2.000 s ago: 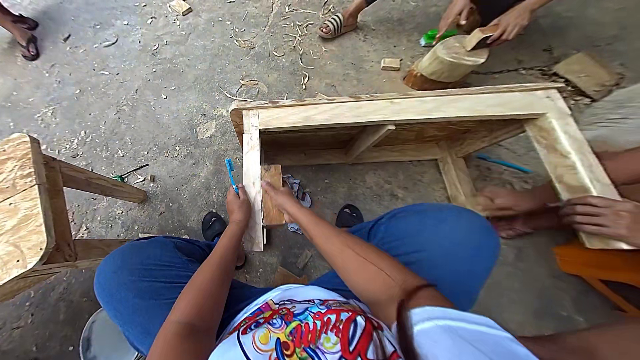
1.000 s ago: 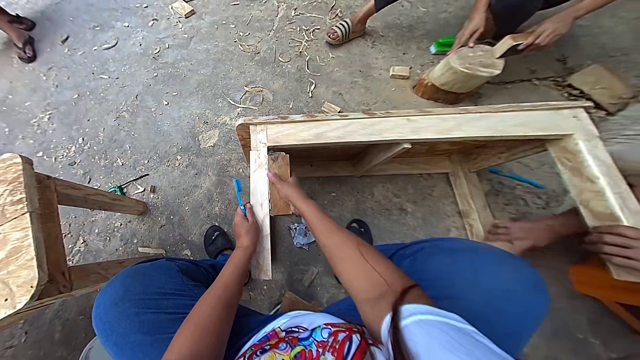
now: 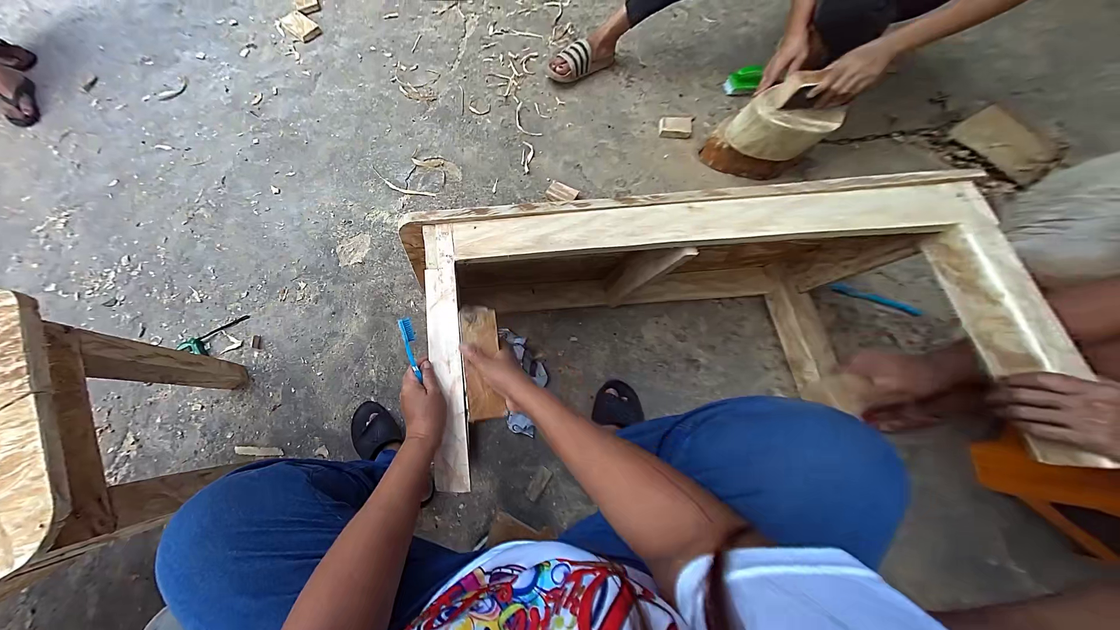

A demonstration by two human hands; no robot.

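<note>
A wooden bench (image 3: 700, 214) lies on its side in front of me, its near leg (image 3: 446, 376) pointing toward my lap. My left hand (image 3: 423, 404) is closed on a blue toothbrush (image 3: 408, 339), bristles up, beside the left edge of that leg. On the leg's other side, my right hand (image 3: 494, 369) grips a flat wooden block (image 3: 483, 394) held against the leg's inner face. A crumpled grey cloth (image 3: 521, 422) lies on the floor just right of the block.
At right, another person's hands (image 3: 1059, 407) are at the bench's other leg. Beyond the bench, a person holds a piece on a wood stump (image 3: 779, 131). A wooden stool (image 3: 52, 437) stands at left. A second blue brush (image 3: 875, 300) and wood shavings lie on the floor.
My right hand and the block have shifted slightly along the leg. The other person's hand at right has moved and is blurred. My left hand still holds the toothbrush.
</note>
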